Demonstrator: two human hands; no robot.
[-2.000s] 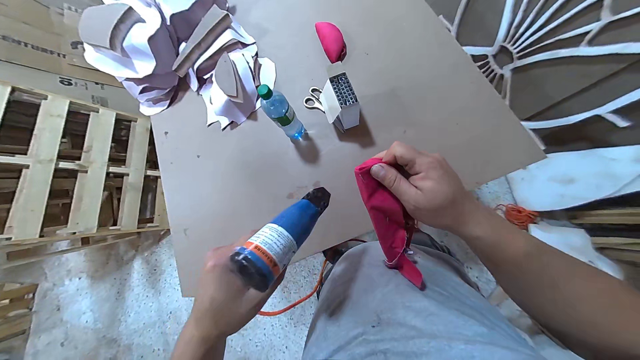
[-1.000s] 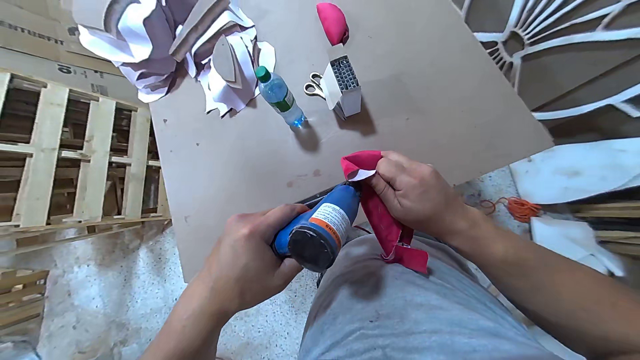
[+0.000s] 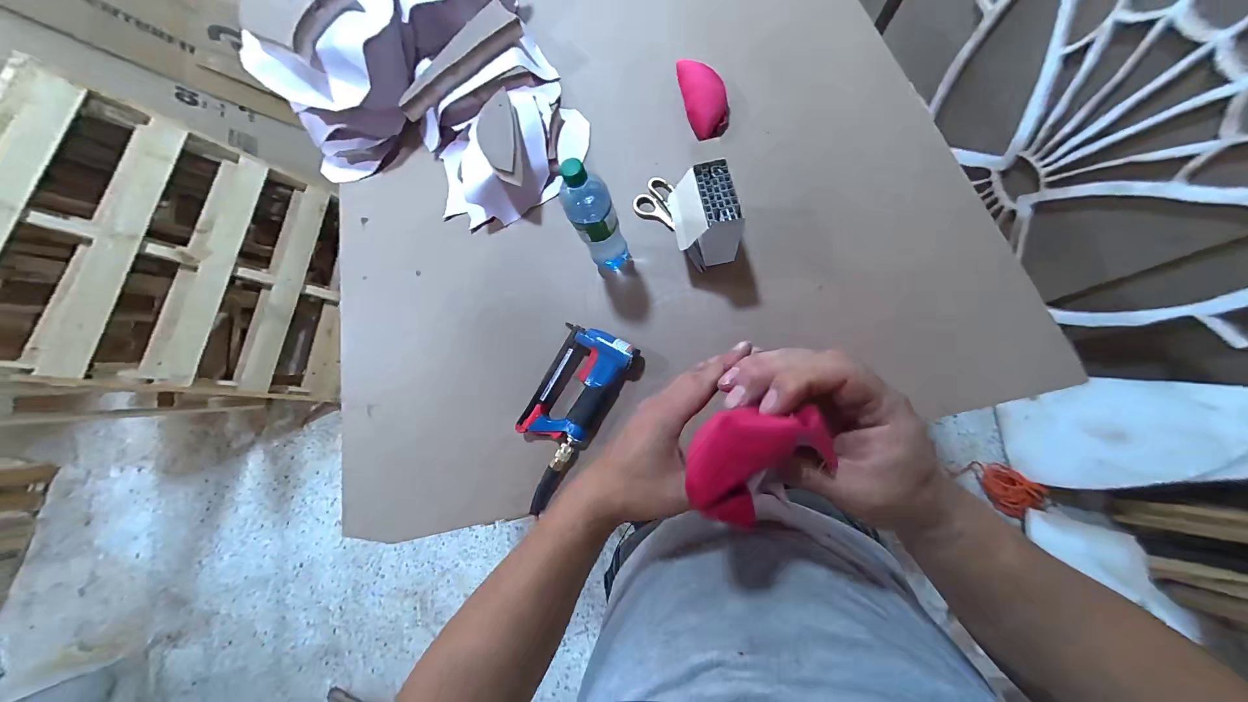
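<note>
A piece of crimson fabric (image 3: 746,453) is between my hands at the table's near edge. My left hand (image 3: 663,439) holds it from the left and my right hand (image 3: 853,429) from the right, with fingertips bent over its top. Just left of my left hand, a blue and black pneumatic stapler (image 3: 590,385) lies on the cardboard-brown tabletop (image 3: 829,302), its hose fitting toward me. Farther up lie a folded or padded crimson piece (image 3: 703,98), scissors (image 3: 655,203) and an open box of staples (image 3: 720,219). A plastic bottle with a green cap (image 3: 595,219) is beside them.
White and grey cut pieces (image 3: 507,136) are heaped at the upper left. Wooden pallets (image 3: 195,263) stand left of the table. A white radiating framework (image 3: 1102,166) is at the upper right. Orange cord (image 3: 1012,489) lies beyond the table's right corner.
The stapler, in my left hand in both earlier frames, now lies on the tabletop. My left hand has moved to the crimson fabric, which both hands now hold.
</note>
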